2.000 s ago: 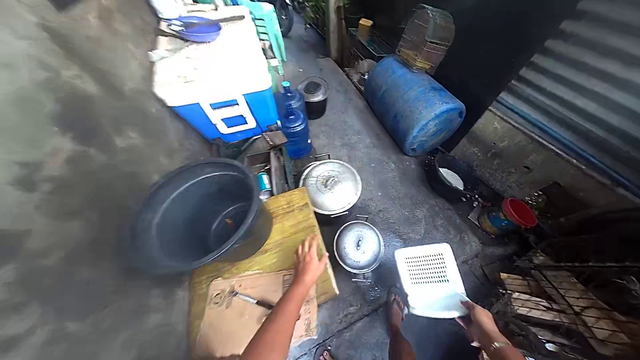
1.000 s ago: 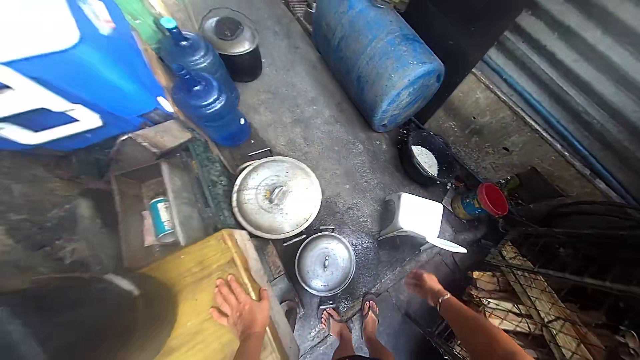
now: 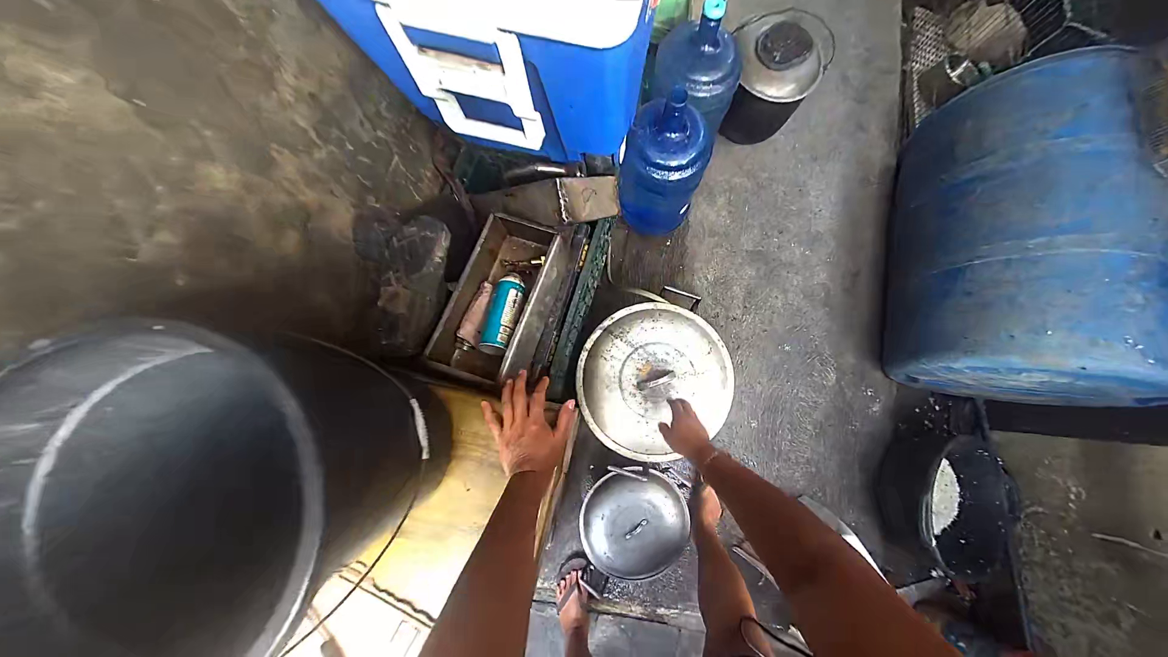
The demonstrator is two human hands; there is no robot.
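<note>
My left hand [image 3: 529, 436] rests with spread fingers on the edge of the yellow wooden board [image 3: 461, 456], beside a metal trough [image 3: 438, 338] that holds a teal spray can [image 3: 502, 315]. Over the large round pot lid [image 3: 620, 365], my right hand [image 3: 686, 432] is near the lid's handle; whether it touches the lid I cannot tell. Nothing is seen in either hand. A smaller pot with a metal lid [image 3: 630, 538] stands just below the large one, between my feet. The big black tub [image 3: 292, 456] is to the left.
Blue water jugs [image 3: 664, 173] and a blackened lidded pot [image 3: 776, 73] stand beyond the large lid. A blue and white cooler [image 3: 584, 91] is at the top. At right lie a large blue drum [image 3: 1031, 246] and a black bucket [image 3: 981, 511] with white contents.
My right hand held a white plastic basket two seconds ago and had let it go one second ago. That hand has since moved over the large lid. The view has shifted.
</note>
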